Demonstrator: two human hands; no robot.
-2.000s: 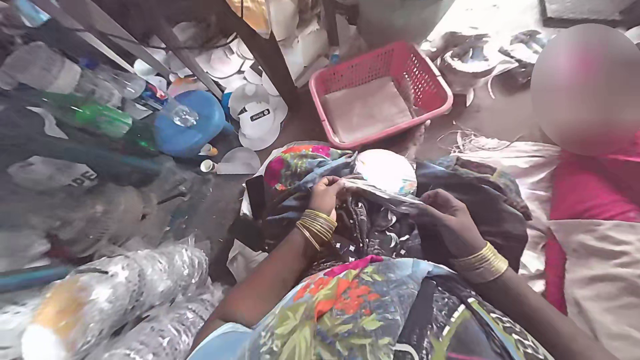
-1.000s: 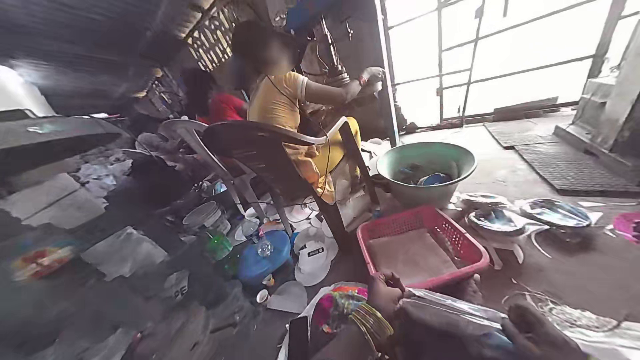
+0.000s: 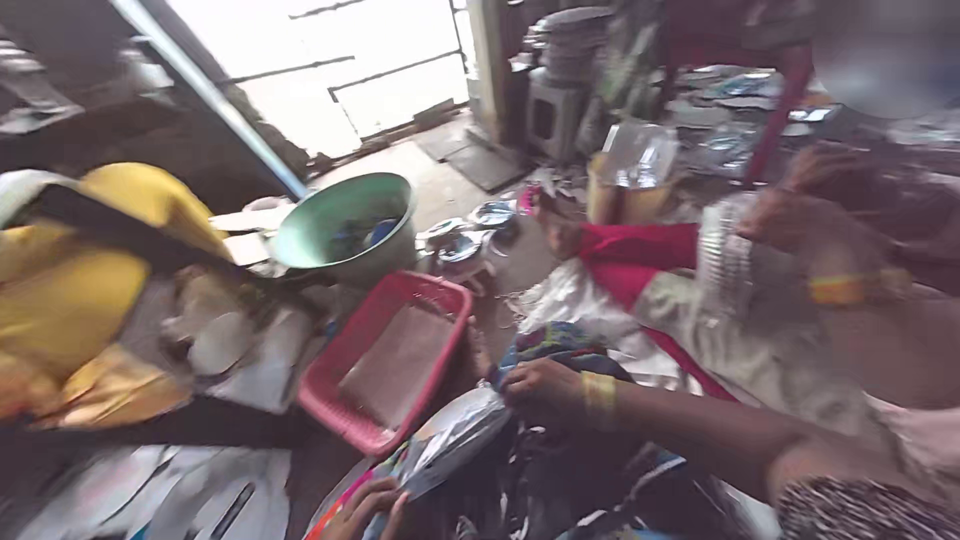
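Observation:
A shiny silvery object, perhaps a disc in clear plastic film [image 3: 457,435], lies slantwise over the dark patterned cloth on my lap. At its lower end is my left hand [image 3: 367,510], fingers curled on the edge and partly cut off by the frame. My right hand [image 3: 541,386], with yellow bangles at the wrist, grips the upper end. Just beyond the object stands a pink plastic basket [image 3: 442,375] with a flat brownish sheet inside. Blur hides the finer detail.
A green plastic tub [image 3: 375,259] with blue things in it stands behind the basket, beside several round silvery-topped items [image 3: 459,246]. At right sits a co-worker, whose hands [image 3: 780,214] are near a stack of clear plastic pieces [image 3: 726,259]. A person in yellow [image 3: 75,292] is at left.
The view has swung strongly to the right, bringing the co-worker's hands into sight. My hands still hold the silvery object, which now slants down toward my left hand.

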